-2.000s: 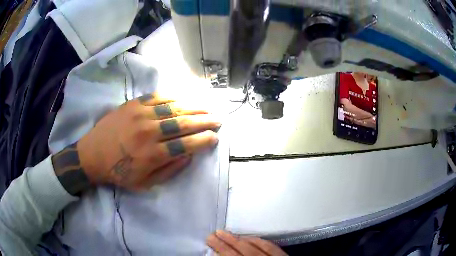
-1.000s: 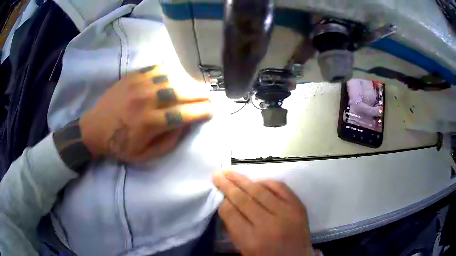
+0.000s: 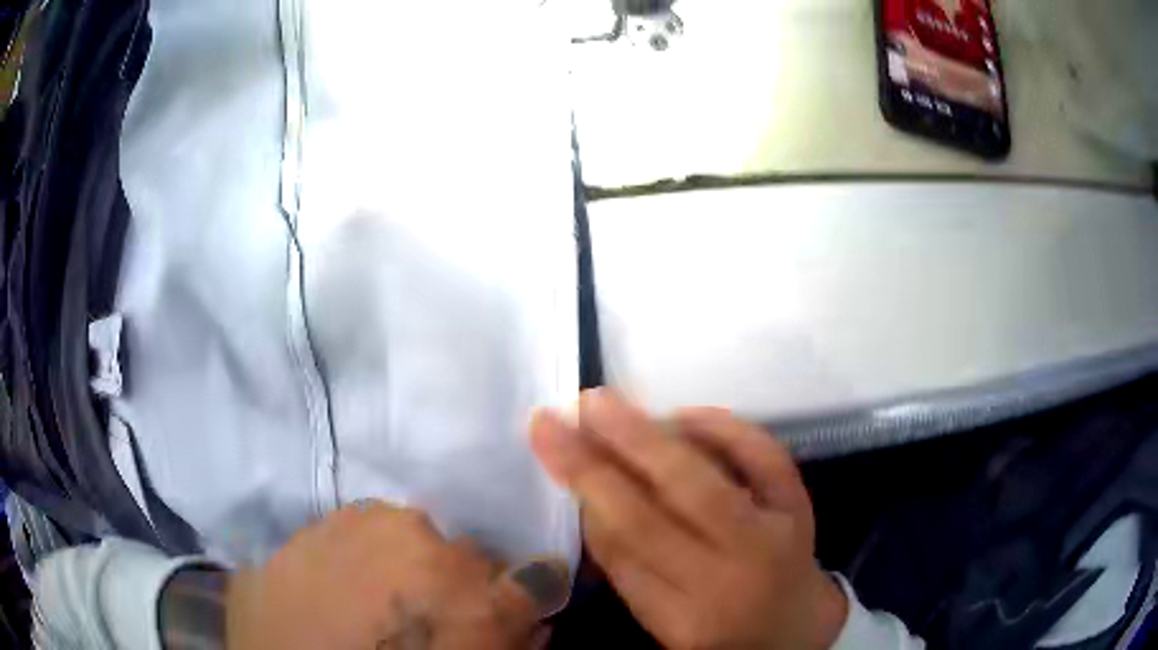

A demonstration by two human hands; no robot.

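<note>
A garment panel [image 3: 419, 292], brightly lit and pale grey, lies over the left part of the table, with a long dark-lined seam [image 3: 300, 279] down it. My left hand [image 3: 381, 584] is at the bottom, partly cut off. Its fingers are curled on the cloth, with the thumb at the panel's right edge, closed on the cloth. My right hand [image 3: 698, 521] is blurred, with its fingertips at the same edge, higher up; its grip is unclear. A dark strip shows along that edge. Small metal parts [image 3: 645, 23] of the sewing machine show at the top.
A smartphone [image 3: 944, 70] with a lit screen lies at the upper right of the white table [image 3: 889, 292]. The table's ridged front edge [image 3: 940, 413] curves across the right. Dark cloth [image 3: 57, 279] lies bunched at the far left. Dark fabric with a white patch shows lower right.
The view has shifted down, and the machine head has mostly left the frame. My left hand has moved from beside the needle area toward the panel's near end. My right hand remains by the edge.
</note>
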